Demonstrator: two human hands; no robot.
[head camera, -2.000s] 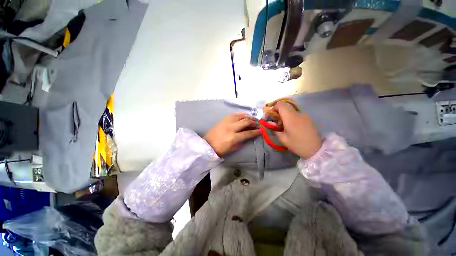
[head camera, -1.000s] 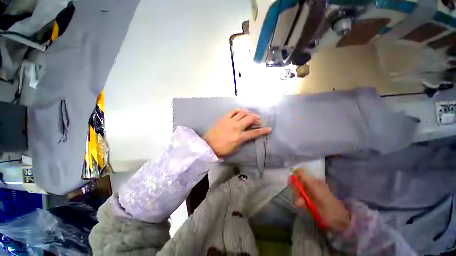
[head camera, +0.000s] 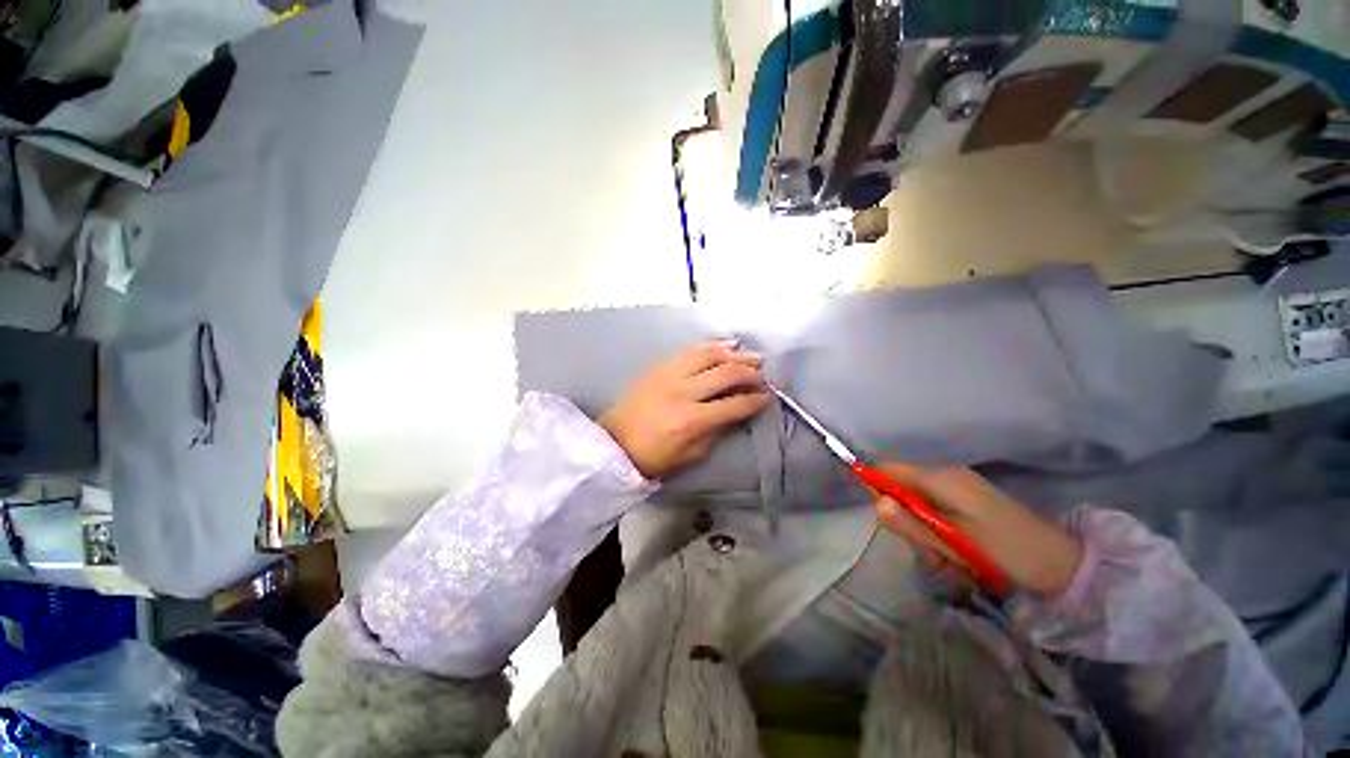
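A grey cloth panel (head camera: 933, 370) lies across the front of the machine table below the bright lamp. My left hand (head camera: 689, 407) rests on it, fingertips pinching the cloth near a short narrow strip (head camera: 768, 467) that hangs down towards me. My right hand (head camera: 977, 526) holds red-handled scissors (head camera: 925, 518). Their slim silver blades point up and left, and the tip is at my left fingertips. The blades look closed or nearly so. The exact spot at the tip is partly hidden by my left fingers and the glare.
The sewing machine head (head camera: 948, 104) stands above the cloth, its needle area lost in glare. Another grey panel with a dark slit (head camera: 237, 326) hangs at left over a yellow-black striped edge (head camera: 299, 444). A clear plastic bag (head camera: 104, 689) lies lower left. More grey cloth (head camera: 1214, 518) lies at right.
My right hand first drew the scissors back from the cloth towards me, then brought them up again with the tip at my left fingertips. My left hand has stayed nearly in place.
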